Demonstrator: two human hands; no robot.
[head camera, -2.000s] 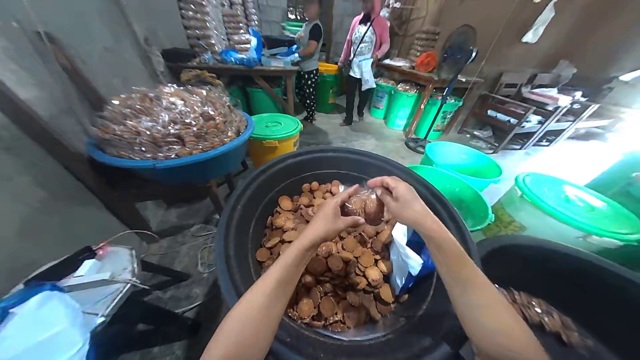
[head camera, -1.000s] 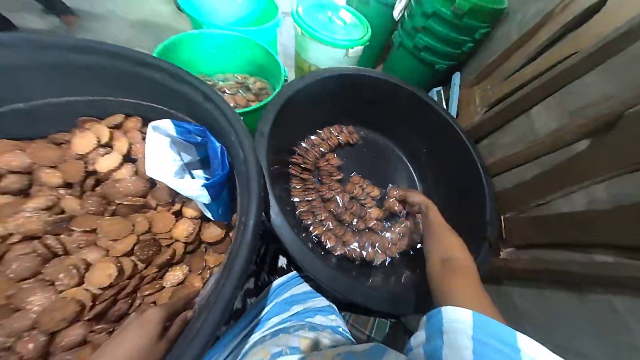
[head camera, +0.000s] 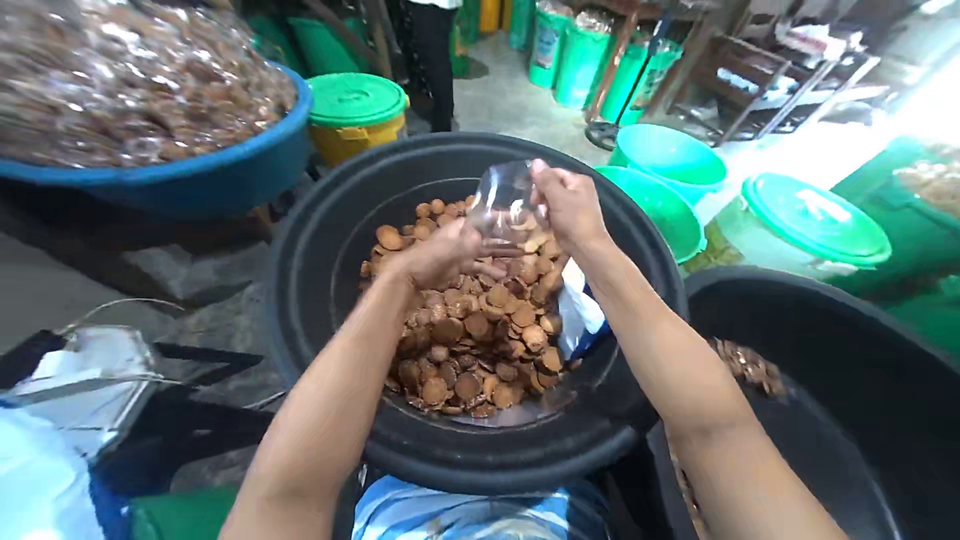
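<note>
A black plastic tub (head camera: 300, 300) in front of me holds a heap of round brown cookies (head camera: 480, 337). Over the heap, my right hand (head camera: 566, 202) grips the upper edge of a clear plastic bag (head camera: 506, 191). My left hand (head camera: 450, 251) is at the bag's lower left side, its fingers spread and blurred; whether it grips the film or a cookie I cannot tell. The bag looks mostly see-through, with cookies visible behind it. A white and blue plastic packet (head camera: 579, 307) lies against the tub's right inner wall.
At right stands a second black tub (head camera: 817, 405) with bagged cookies (head camera: 750, 367). A blue basin (head camera: 225, 169) heaped with filled bags is at upper left, beside a yellow bucket with green lid (head camera: 356, 105). Green basins (head camera: 667, 161) and a lidded tub (head camera: 814, 217) stand beyond. A person stands behind.
The view has swung back from the right-hand tub to the cookie tub. My right hand, which was at the bagged cookies one second ago, is now over the loose ones with a clear bag.
</note>
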